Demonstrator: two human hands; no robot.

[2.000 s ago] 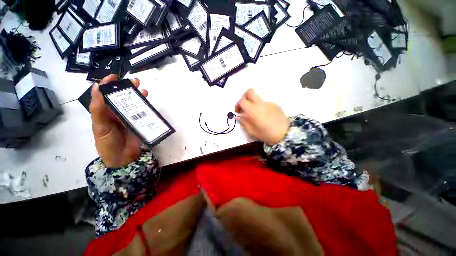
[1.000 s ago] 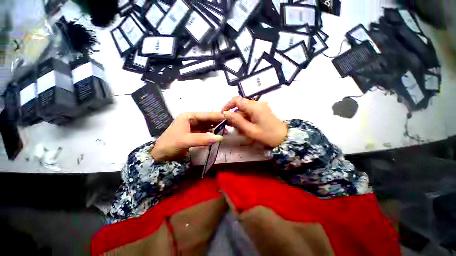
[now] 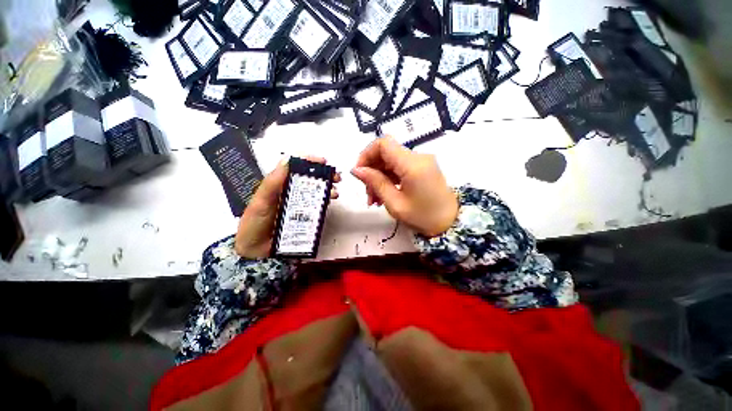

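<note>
My left hand (image 3: 262, 217) holds a black hang tag (image 3: 302, 210) upright in view, its white barcode panel towards me and its hole at the top. My right hand (image 3: 411, 186) is just right of the tag's top, apart from it, with thumb and fingers curled together. A thin dark string (image 3: 392, 233) shows below my right palm and seems to run up into the fingers; its seal is not seen. A stack of loose tags (image 3: 232, 170), white text up, lies left of my left hand, partly behind it.
A large pile of finished tags (image 3: 309, 36) spreads across the far centre. A smaller tag group (image 3: 562, 87) is far right, with a grey disc (image 3: 546, 164) before it. Banded tag packs (image 3: 74, 140) and a black string bunch (image 3: 112, 54) are left.
A second ago both hands met at the tag, held edge-on. Now the tag faces me in my left hand and my right hand is apart. The view has shifted slightly.
</note>
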